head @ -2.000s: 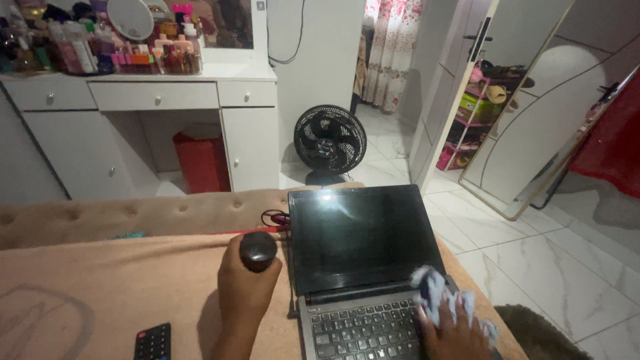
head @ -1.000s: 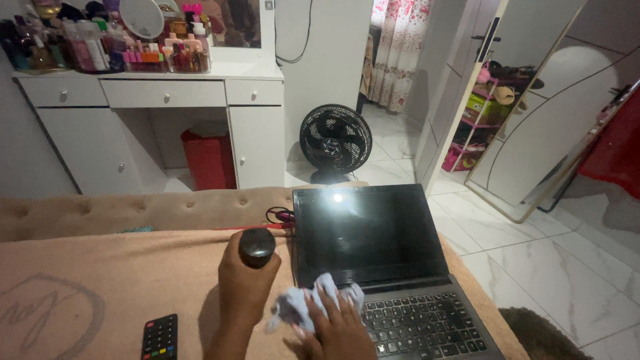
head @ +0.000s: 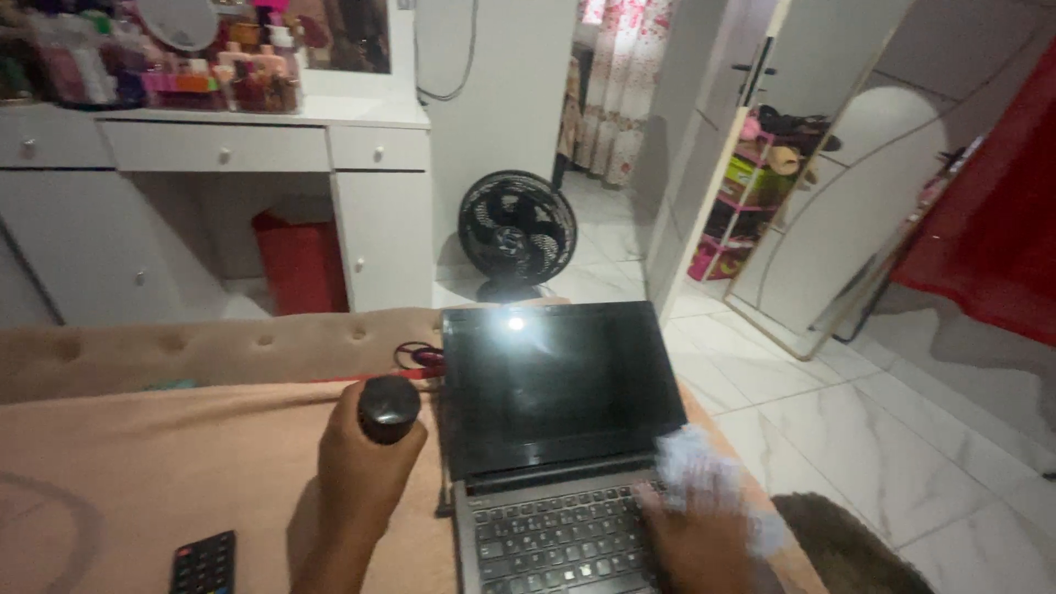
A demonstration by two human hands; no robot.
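An open laptop [head: 561, 388] with a dark screen lies on the peach bedspread. My right hand [head: 701, 528], blurred, presses a pale bluish-white cloth [head: 697, 466] over the right side of the keyboard [head: 565, 536], beside the screen's lower right corner. Left of the laptop, my left hand [head: 367, 470] is closed around a black, round-topped object [head: 389, 408], held upright; most of it is hidden by the fingers, so its kind is unclear. A black remote control [head: 204, 565] lies on the bedspread at the lower left.
A tufted beige headboard or bed edge [head: 264, 342] runs behind the laptop, with a dark cable [head: 417, 356] beside it. Beyond stand a black fan [head: 517, 231], a white dressing table [head: 219, 148], a red bin [head: 301, 264] and a leaning mirror [head: 833, 223]. A dark rug [head: 841, 540] lies at lower right.
My right hand, with the cloth, was at the right of the keyboard, moved to its left edge, and is now back at the right. My left hand keeps holding the black object.
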